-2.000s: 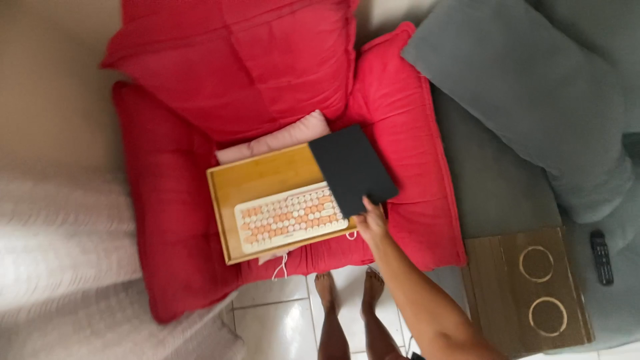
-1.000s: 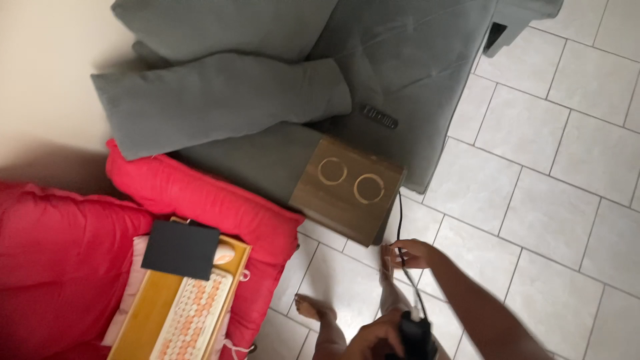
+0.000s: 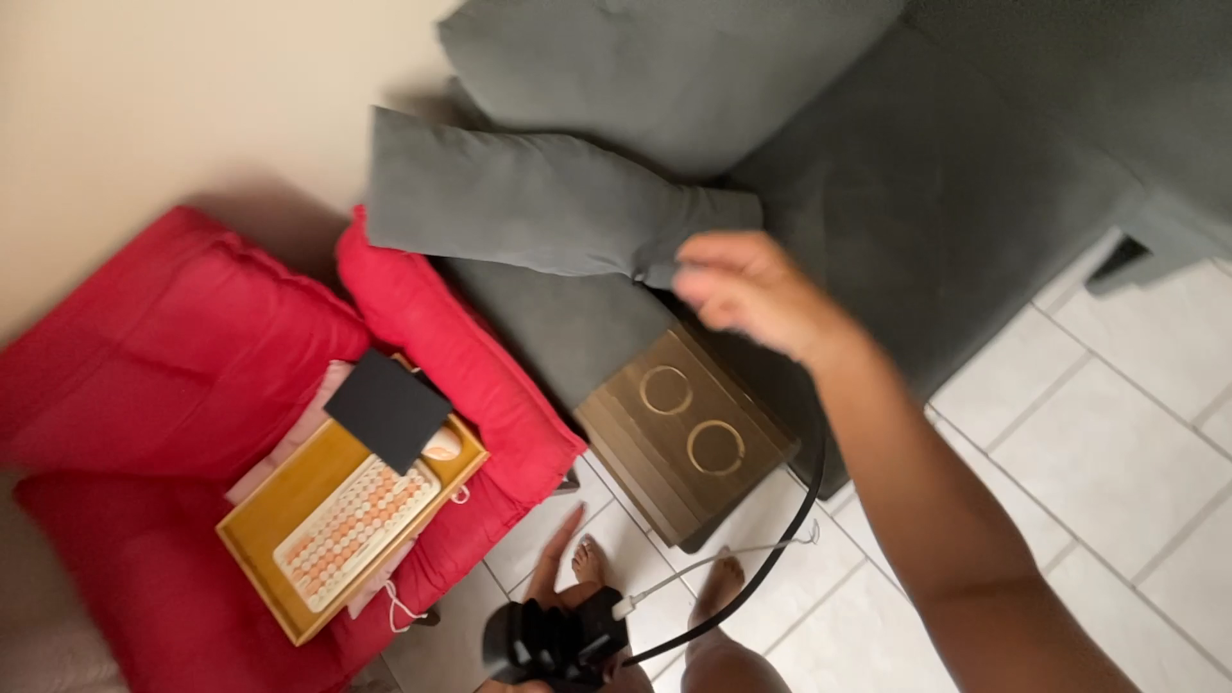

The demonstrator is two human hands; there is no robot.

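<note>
Low in the view, my left hand (image 3: 561,589) holds a bulky black device (image 3: 558,643). A white cable with a light plug (image 3: 626,607) is connected to the device, and a thick black cable (image 3: 770,568) curves from it up behind my right forearm. My right hand (image 3: 751,289) is blurred, raised over the grey sofa with its fingers bent; whether it grips the cable's far part cannot be told. On the red armchair, a wooden tray (image 3: 252,508) holds a cream and peach keyboard (image 3: 356,529) and mouse (image 3: 443,444), with a thin dark square object (image 3: 388,409) lying partly over it.
A brown wooden armrest tray (image 3: 693,433) with two ring-shaped recesses sits on the grey sofa (image 3: 924,192). Grey cushions (image 3: 539,192) lie behind it. The red armchair (image 3: 173,366) adjoins the sofa. My feet stand on white floor tiles (image 3: 1088,452).
My right hand, on the dark square two seconds ago and at the black cable one second ago, is raised over the sofa. The view has swung right from the armchair.
</note>
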